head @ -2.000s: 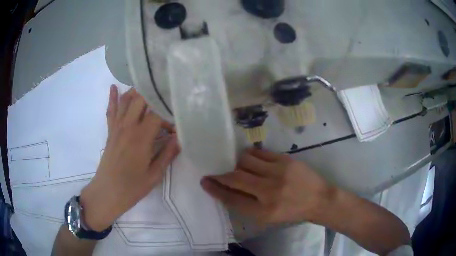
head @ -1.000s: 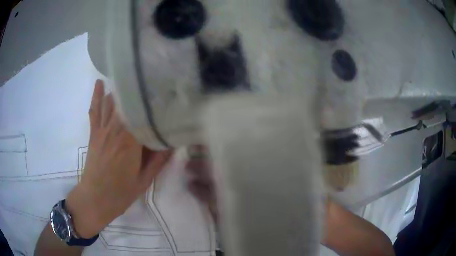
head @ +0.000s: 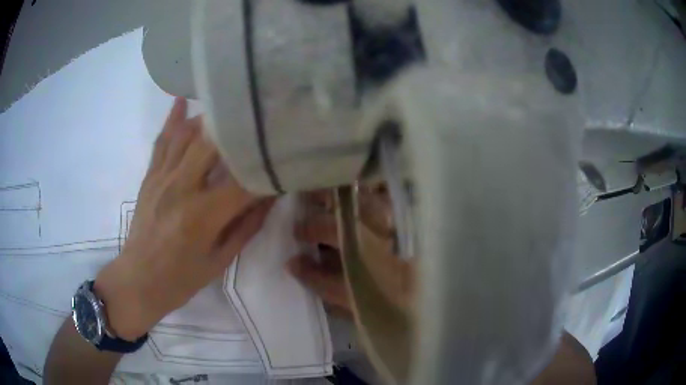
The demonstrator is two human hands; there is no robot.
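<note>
A large white garment panel (head: 83, 158) lies on the machine table at the left, with a frayed upper edge. A white pocket piece (head: 282, 323) with double dark stitch lines and an angled outline lies on it at bottom centre. My left hand (head: 195, 218), with a wristwatch, rests on the white cloth, its fingertips partly hidden by the machine head. My right hand (head: 323, 259) is by the pocket piece's right side, largely hidden behind the blurred pale cover (head: 496, 225); its grip cannot be told. Needle and presser foot are hidden.
The off-white machine head (head: 308, 90) fills the top centre, close to my face. A metal rod and dark parts (head: 635, 186) are at the right. White cloth (head: 602, 308) hangs at the lower right. A stitched rectangle (head: 22, 199) and a key-shaped dark mark (head: 188, 379) show on white cloth.
The view has moved nearer the machine, so its head and cover look larger. The cover now hides most of my right hand and the small white pieces at the right. My left hand stays on the cloth.
</note>
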